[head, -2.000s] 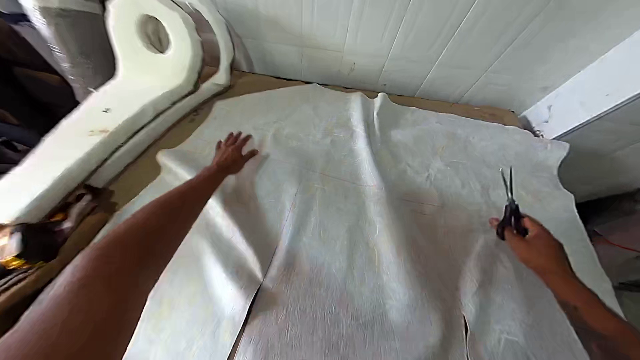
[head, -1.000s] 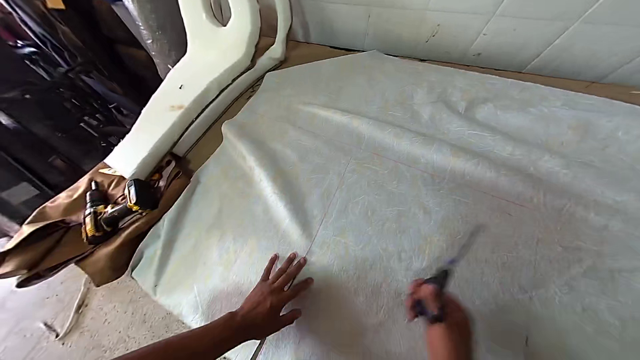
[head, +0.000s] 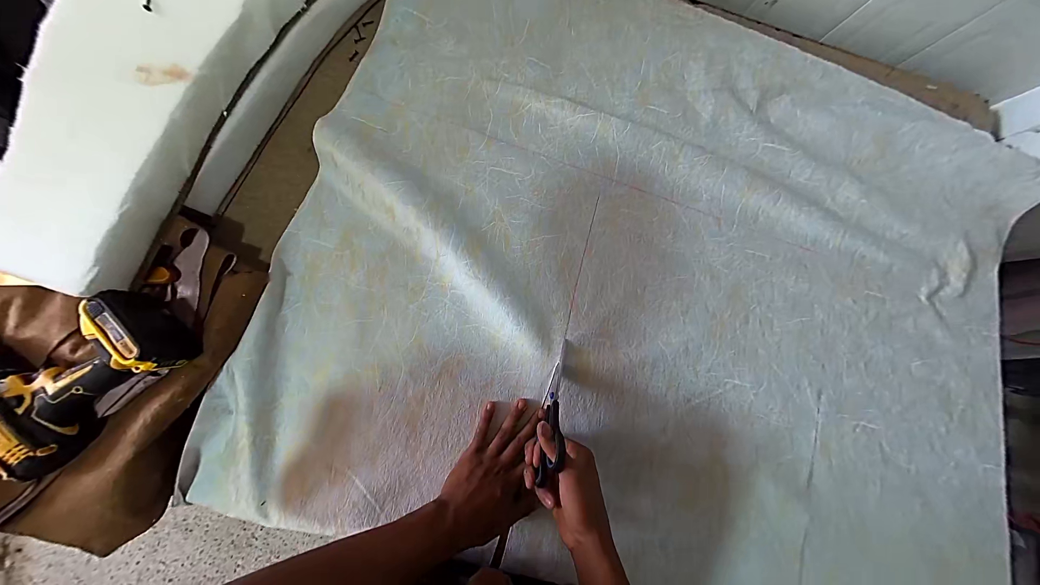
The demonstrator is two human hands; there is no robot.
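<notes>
A large pale sheet of hide or fabric (head: 691, 341) lies spread out with several folds, its fibrous side up. My right hand (head: 573, 487) grips black-handled scissors (head: 552, 406) near the lower middle, and their blades meet the sheet at the lower end of a thin drawn line. Flat on the sheet just left of the scissors is my left hand (head: 487, 479), fingers spread and nearly touching my right hand. Below the hands a dark slit shows in the sheet. Red line marks cross the upper part, and another dark line runs at the lower right.
White padded foam pieces (head: 106, 146) stand at the upper left. A yellow and black cordless power tool (head: 81, 374) rests on brown material (head: 122, 479) at the left. Several screws (head: 357, 41) lie on the board beside the foam. Pale wall panels (head: 918, 32) border the far right.
The scissors, earlier held above the sheet to the right, are now at the drawn line beside my left hand. My hands have come together. The view has shifted nearer the sheet.
</notes>
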